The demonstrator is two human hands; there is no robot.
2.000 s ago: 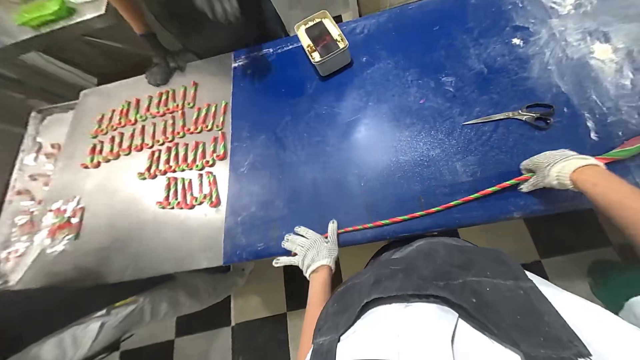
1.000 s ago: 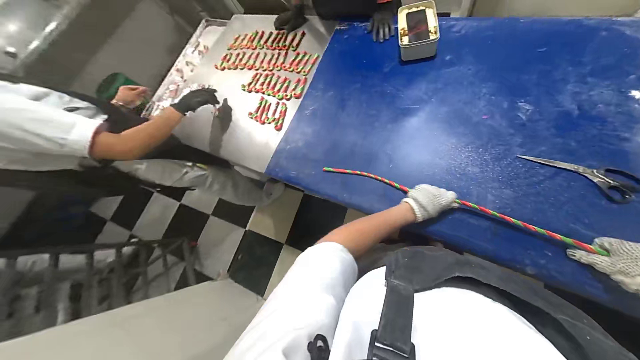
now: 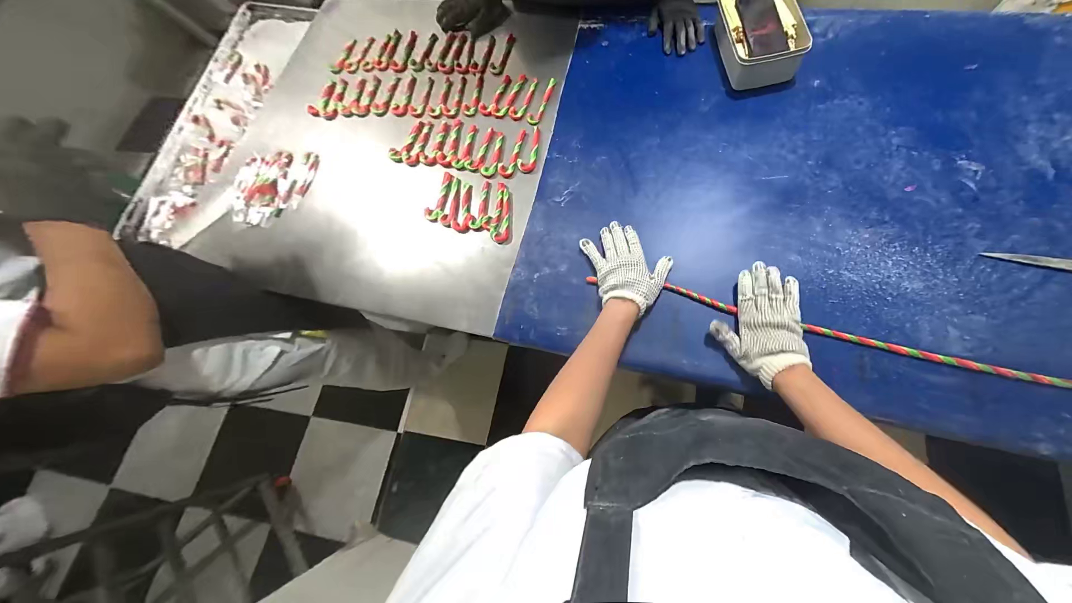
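A thin red and green twisted candy rope (image 3: pixel 904 348) lies along the near part of the blue tabletop (image 3: pixel 837 193). Flat over its left end is my left hand (image 3: pixel 623 266) in a white dotted knit glove, fingers spread. My right hand (image 3: pixel 766 322), gloved alike, rests palm down across the rope a little to the right, thumb apart. The rope's tip shows just left of my left hand, and the rope runs out of view at the right. The blade of a pair of scissors (image 3: pixel 1026 260) enters at the right edge, above the rope.
Rows of candy canes (image 3: pixel 452 151) lie on a metal sheet (image 3: pixel 368 243) at the left, beside wrapped canes (image 3: pixel 272 186) and a tray (image 3: pixel 172 138). A tin (image 3: pixel 764 50) stands at the back. Black-gloved hands (image 3: pixel 677 25) are at the far edge; another person's arm (image 3: pixel 88 306) is at left.
My right hand has moved left along the rope, from near the scissors to close beside my left hand. My left hand now lies over the rope's left end. The view has shifted.
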